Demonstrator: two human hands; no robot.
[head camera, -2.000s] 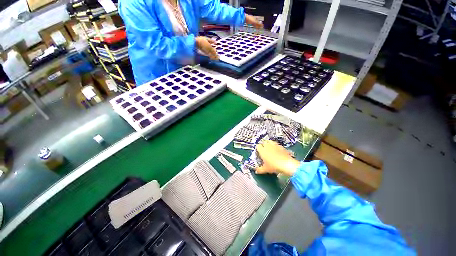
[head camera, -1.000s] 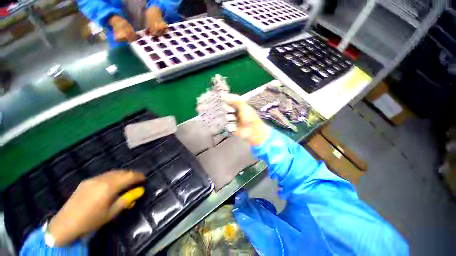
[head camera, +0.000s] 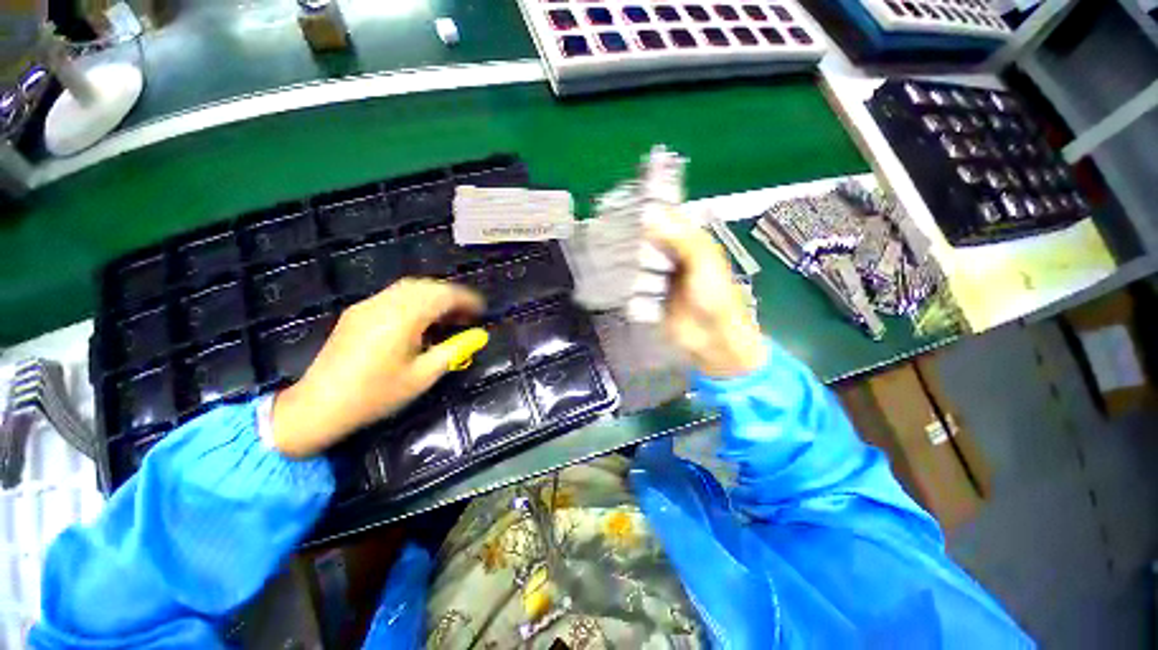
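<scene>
My right hand (head camera: 705, 298) grips a bunch of grey strap halves (head camera: 615, 254), held up over the stacked grey straps (head camera: 648, 362) right of the black blister tray; the bunch is blurred. My left hand (head camera: 381, 362) is over the black blister tray (head camera: 286, 337), closed around a yellow-handled tool (head camera: 467, 349) whose yellow end shows by the thumb. The tool's tip cannot be made out. The tray pockets that show hold nothing. A flat sheet of grey straps (head camera: 514, 215) lies on the tray's back right corner.
A loose strap pile (head camera: 851, 254) lies to the right. A second black tray (head camera: 978, 159) with heads sits on a yellowish sheet. A white grid tray (head camera: 686, 64) stands across the green belt (head camera: 419, 133). A white tray (head camera: 51, 508) with draped grey straps is at far left.
My right hand left the loose pile with a bunch of straps and now holds it beside the black tray. My left hand came into view with the yellow tool. The view turned left and down.
</scene>
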